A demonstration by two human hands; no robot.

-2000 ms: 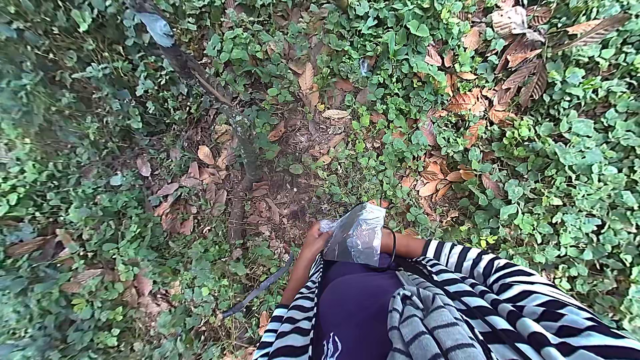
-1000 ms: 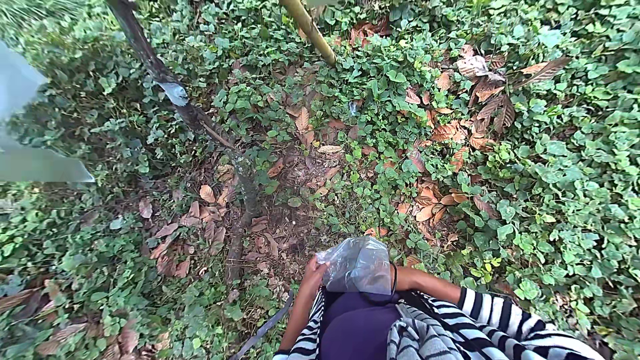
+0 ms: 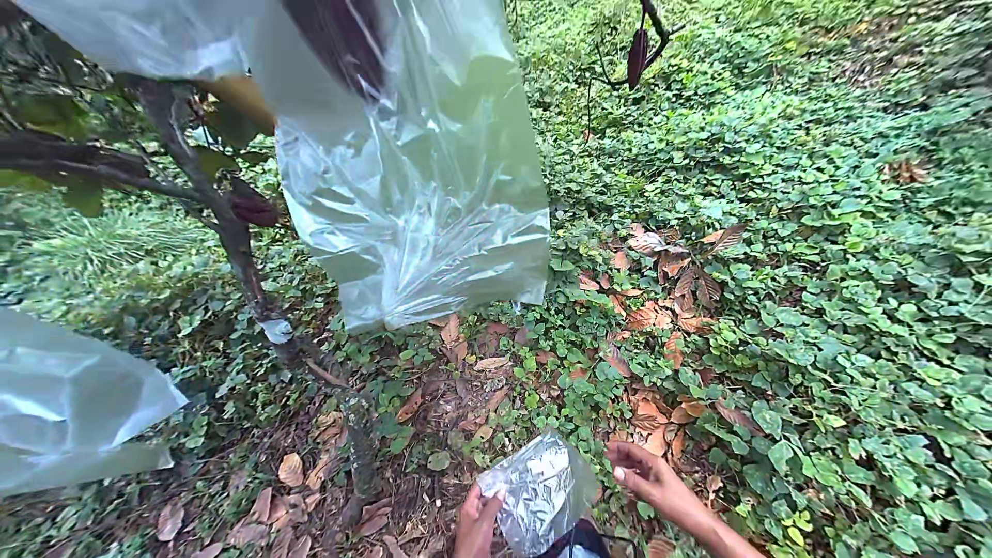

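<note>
At the bottom of the head view my left hand [image 3: 478,521] pinches the edge of a clear plastic bag [image 3: 546,484]. To the right of that bag is my right hand [image 3: 642,474], its fingers apart and slightly curled, holding nothing. Above both hands, in the upper middle, hangs a large clear plastic bag [image 3: 442,225] with a dark red cacao pod [image 3: 345,39] inside. Another clear plastic bag [image 3: 74,403] hangs at the left edge; what it covers is out of view.
A thin tree trunk [image 3: 244,263] with a pale wrap [image 3: 277,331] rises on the left, bearing a dark pod [image 3: 252,205]. Another pod [image 3: 638,58] hangs from a branch at the upper right. Leafy ground cover [image 3: 837,310] and dry brown leaves [image 3: 655,318] lie around.
The view has tilted up, bringing the hanging bags and pods into sight. My right hand, earlier at the small bag, is now apart from it, while my left hand still holds it.
</note>
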